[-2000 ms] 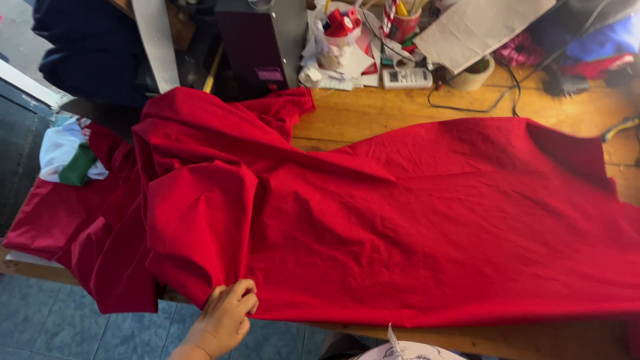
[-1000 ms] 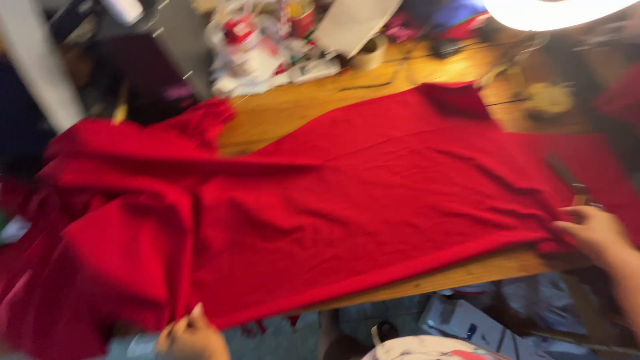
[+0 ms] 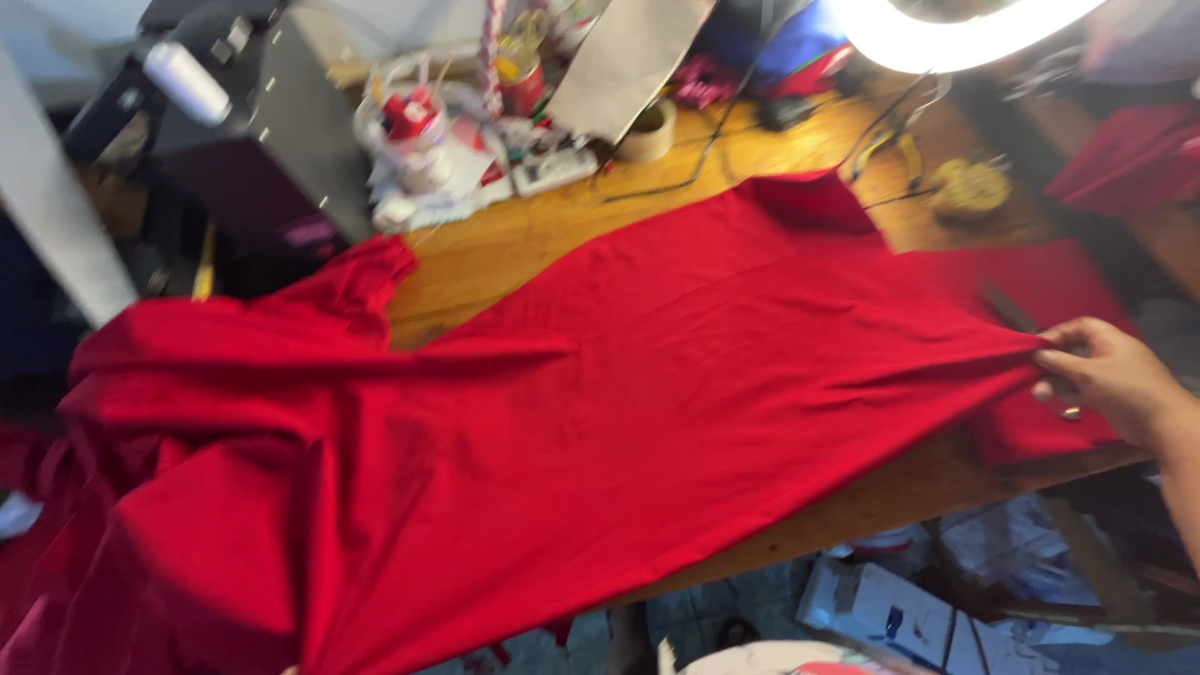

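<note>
A long piece of red fabric lies across the wooden table, bunched at the left and pulled taut along its near edge. My right hand pinches its right corner, and what looks like scissors, blurred, is also at that hand, the blade pointing up and left. Only a fingertip of my left hand shows at the bottom edge, at the fabric's near left edge; its grip is hidden. Beneath the right end lies another flat red piece.
Along the back stand a dark box, a plastic container with red items, a tape roll and yellow-handled pliers. A ring lamp hangs above. Below the near edge are white boxes.
The view has swung right. My right hand has come into view and now lifts the fabric's right corner. My left hand, seen on the near edge earlier, is now almost out of view.
</note>
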